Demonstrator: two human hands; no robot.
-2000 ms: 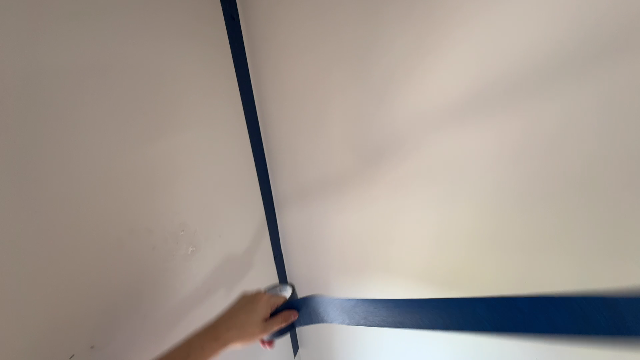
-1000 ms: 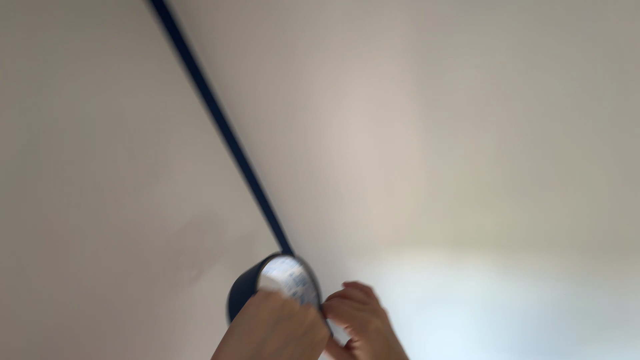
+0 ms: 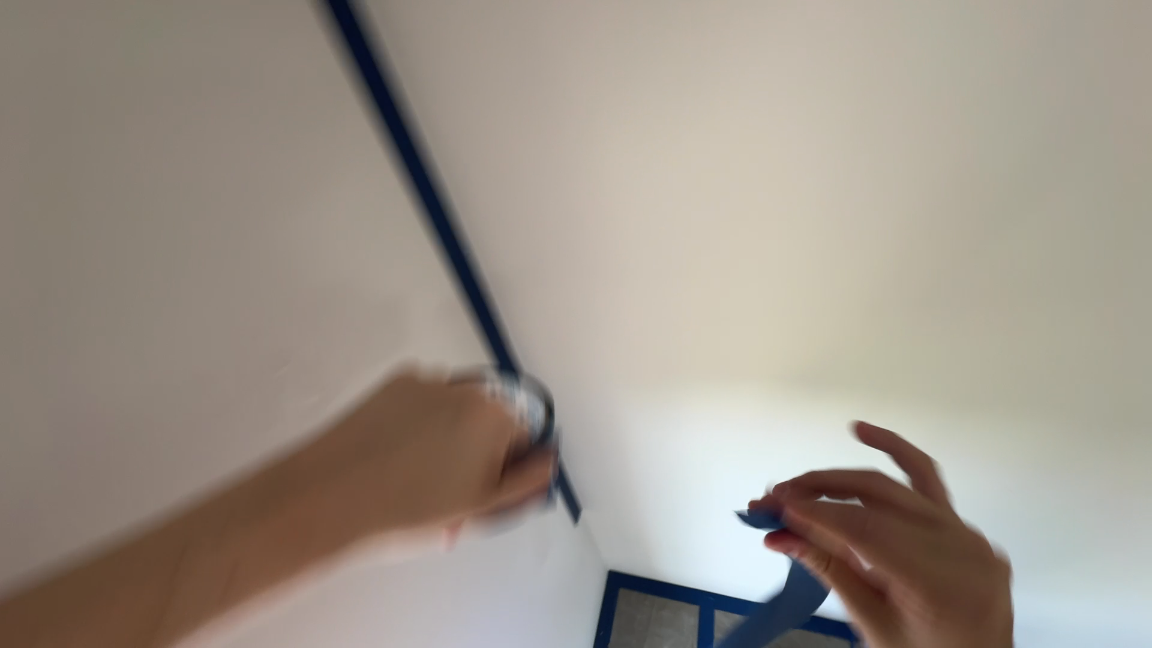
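Observation:
My left hand (image 3: 450,450) is closed around a roll of blue painter's tape (image 3: 540,405), blurred, with its pale inner core partly showing. Behind the roll, a long strip of blue tape (image 3: 423,180) runs down along the corner between two pale walls and ends just below the hand. My right hand (image 3: 891,531), at the lower right, pinches the end of a separate piece of blue tape (image 3: 783,607) between thumb and fingers. That piece hangs down and twists below the fingertips, out of frame. The two hands are well apart.
Pale walls (image 3: 765,225) fill most of the view. At the bottom, grey panels (image 3: 657,621) are edged and divided by blue bands (image 3: 666,587), partly hidden behind the hanging tape and my right hand.
My hands were close together at the roll one second ago and are now apart. The tape band that stretched right from the roll two seconds ago no longer shows there. The view has tilted.

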